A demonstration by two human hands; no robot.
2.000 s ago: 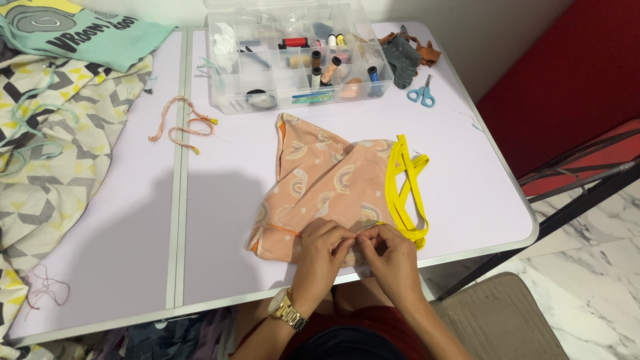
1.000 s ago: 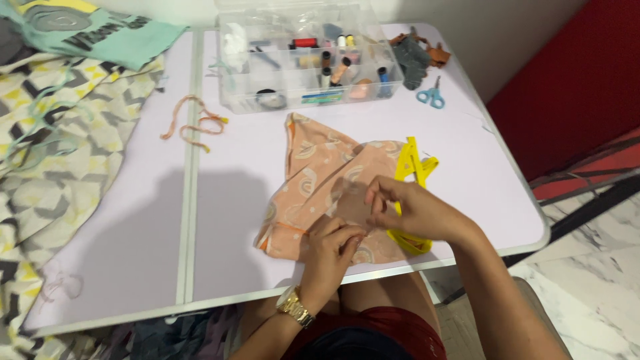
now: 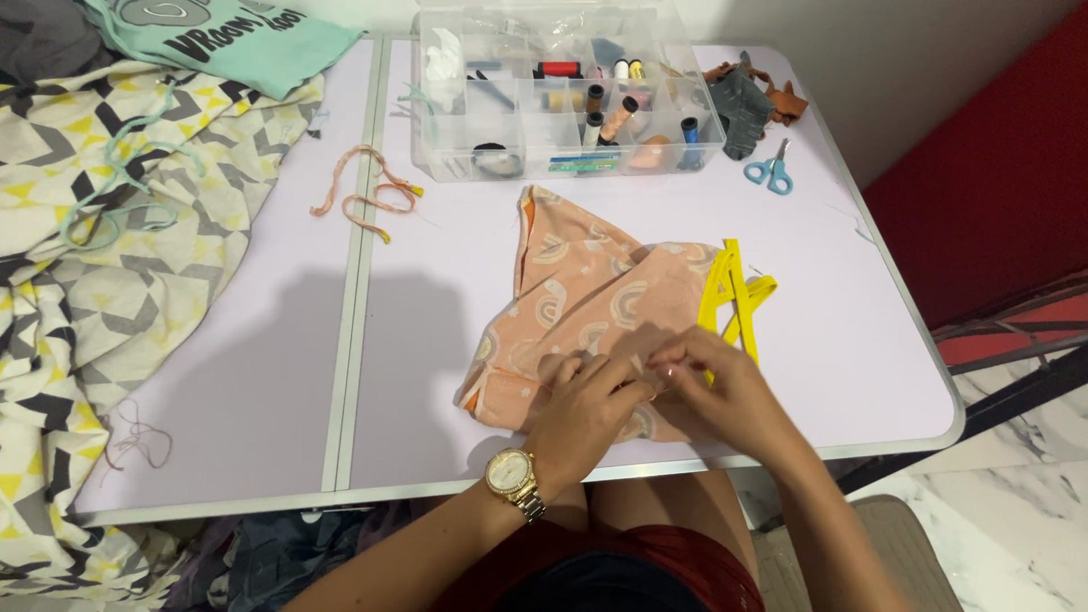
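Note:
A peach garment with a rainbow print [image 3: 586, 289] lies on the table, yellow binding straps [image 3: 744, 314] along its right side. Near the table's front edge, my left hand [image 3: 591, 404] pinches the garment's lower part between thumb and fingers; a gold watch [image 3: 511, 474] is on that wrist. Just to the right, my right hand [image 3: 710, 378] hovers close over the fabric by the straps, thumb and fingertips near each other. Whether a needle or thread is between them cannot be made out.
A clear compartment box [image 3: 565, 161] with thread spools stands at the back. Small blue-handled scissors [image 3: 769, 176] and grey and brown scraps [image 3: 741, 110] lie to its right. Left are peach cords [image 3: 365, 200], a patterned cloth [image 3: 212, 212] and a mint printed cloth [image 3: 246, 38].
My right hand was at the fabric beside my left, rose away from it to the upper right, and is now lower, back near my left fingers. My left hand keeps its hold on the garment.

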